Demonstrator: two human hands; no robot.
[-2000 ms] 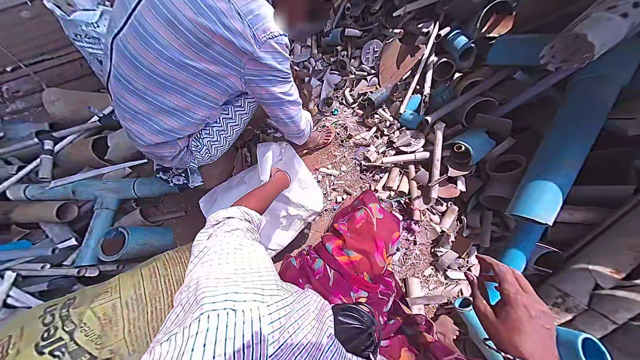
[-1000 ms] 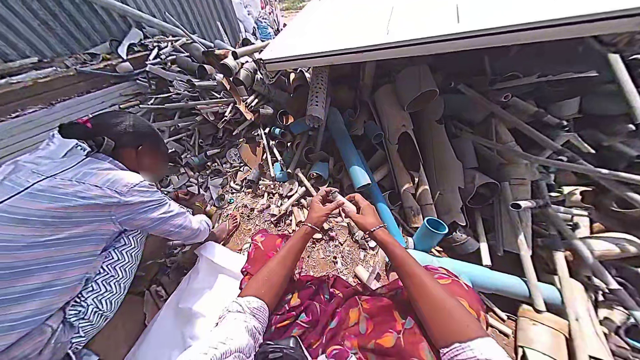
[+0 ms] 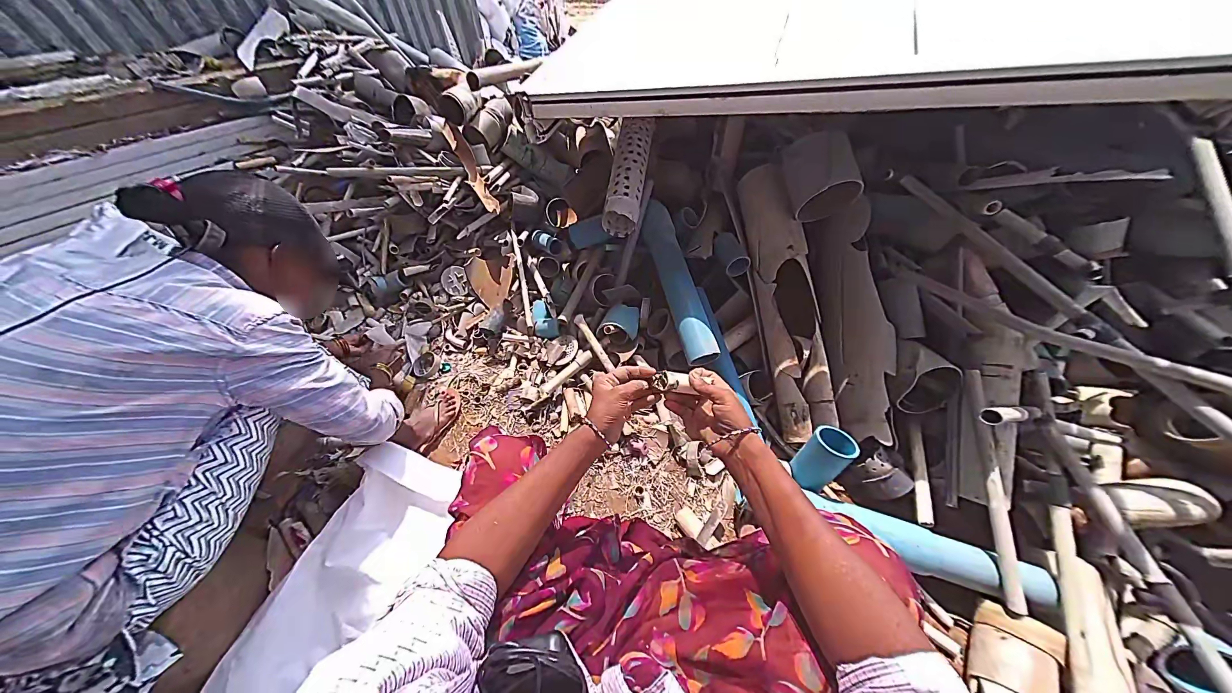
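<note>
A short pale plastic pipe piece [image 3: 678,382] is held up between my two hands, over ground strewn with pipe scraps. My left hand [image 3: 619,399] has its fingers closed on the piece's left end, where an opening shows. On the right end are the fingers of my right hand [image 3: 712,409]. Below them lies the patterned red cloth [image 3: 654,597] over my lap. A blue pipe [image 3: 679,279] slants through the heap just beyond my right hand, and a short blue pipe piece [image 3: 824,457] stands to its right.
A co-worker in a striped shirt [image 3: 144,346] bends low at the left, hands near the scraps. A white sheet or sack [image 3: 356,568] lies between us. A large white panel [image 3: 885,58] overhangs the pipe heap ahead. A long blue pipe [image 3: 943,553] lies at the right.
My left hand has come from the white sheet and my right hand from the lower right; both now meet on the pipe piece. The view has swung upward since the oldest frame.
</note>
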